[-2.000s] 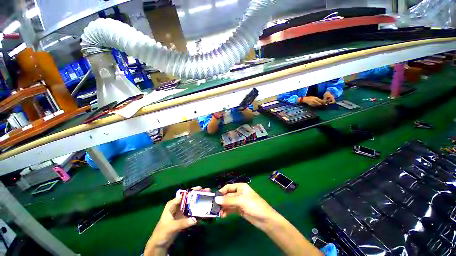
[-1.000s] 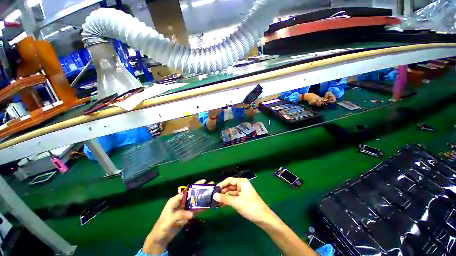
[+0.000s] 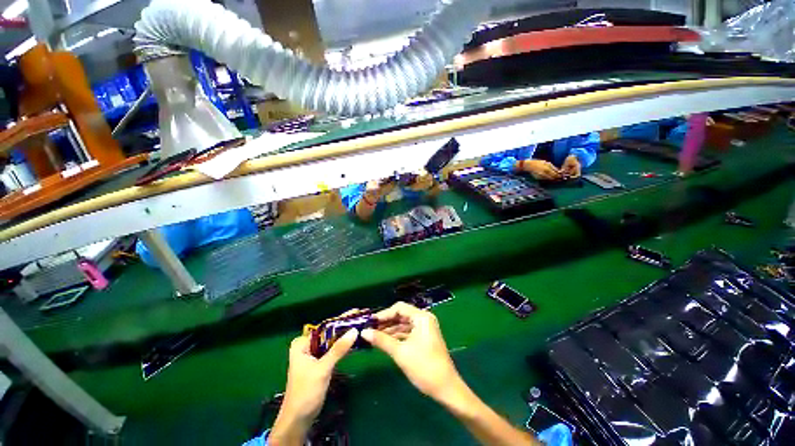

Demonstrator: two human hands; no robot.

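Note:
A dark red-black phone housing [image 3: 336,329] with a yellow-orange tab at its left end is held in the air over the green bench. My left hand [image 3: 310,370] grips its left end, with the thumb across its face. My right hand [image 3: 417,348] holds its right end between thumb and fingers. The thumbs lie close together on the housing and partly hide its face. The screen in it shows only as a narrow, dark, shiny strip.
A large black blister tray [image 3: 671,348] lies at the right. Handsets [image 3: 510,298] lie on the green belt [image 3: 471,270]. A white-framed shelf [image 3: 349,165] crosses above. Clear plastic trays [image 3: 288,253] lie beyond. Persons in blue smocks [image 3: 588,150] work on the far side.
The housing has tilted, so its bright screen face shows less. My left thumb has moved onto the face, and my right thumb has moved left along it.

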